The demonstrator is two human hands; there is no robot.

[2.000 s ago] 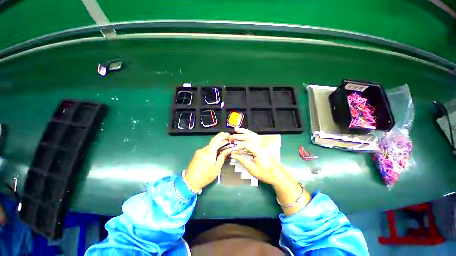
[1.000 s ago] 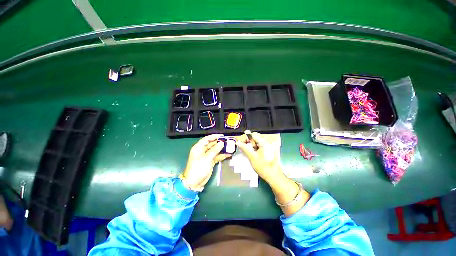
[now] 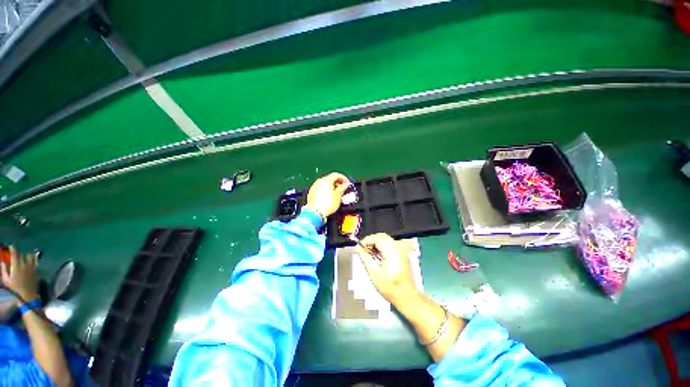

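My left hand [image 3: 327, 195] is over the back row of the black component tray [image 3: 442, 226]. Its fingers hold a dark watch unit with a white patch [image 3: 349, 196] at the third back pocket; whether it touches the tray is unclear. My right hand [image 3: 387, 266] is in front of the tray and holds a thin tool, likely tweezers [image 3: 362, 244], pointing toward the tray. A unit with an orange face [image 3: 350, 224] lies in a front pocket. Another dark unit [image 3: 288, 205] shows at the left end. My left hand and sleeve hide other left pockets.
An adhesive backing sheet [image 3: 349, 291] lies before the tray. Reddish parts [image 3: 460, 262] lie right of it. Further right are a parts bin [image 3: 573, 198] and plastic bag [image 3: 610, 246]. A second tray [image 3: 147, 296] slants at left. Another person's hand [image 3: 20, 273] shows far left.
My left hand has moved from above the sheet to the tray's back row with the unit. My right hand has separated from it, slightly lower. The camera view has tilted and shifted.
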